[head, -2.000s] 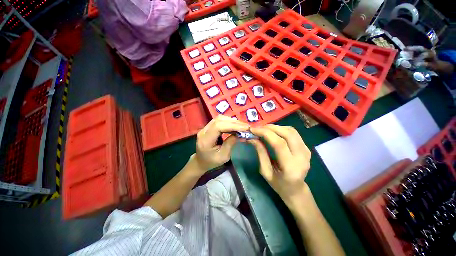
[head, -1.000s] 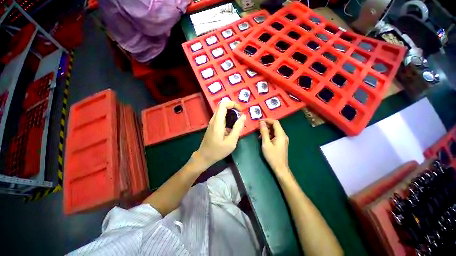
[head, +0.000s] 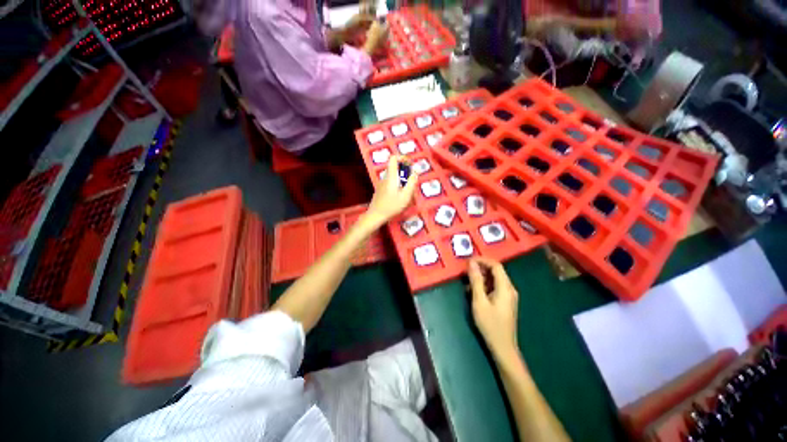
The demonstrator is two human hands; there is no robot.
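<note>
My left hand (head: pixel 393 195) is over the left side of the pocketed tray of pale watch backs (head: pixel 438 274), its fingers shut on a dark watch body (head: pixel 404 173). My right hand (head: pixel 495 304) is at the tray's near edge, fingertips close together; a dark spot shows between them, but I cannot tell whether it is a piece or shadow. A second pocketed tray (head: pixel 563 239) with dark watch faces overlaps the first on its right side and is tilted.
Empty red trays stand on edge (head: pixel 183 285) at left; a low side tray (head: pixel 298 250) holds one dark piece. A white sheet (head: pixel 664 319) and black shiny pieces (head: pixel 742 397) are at right. A person in pink (head: pixel 298 73) sits beyond.
The two hands came apart from the piece held between them. My left hand moved forward over the tray with a dark watch body. The view has shifted, showing more of the far side.
</note>
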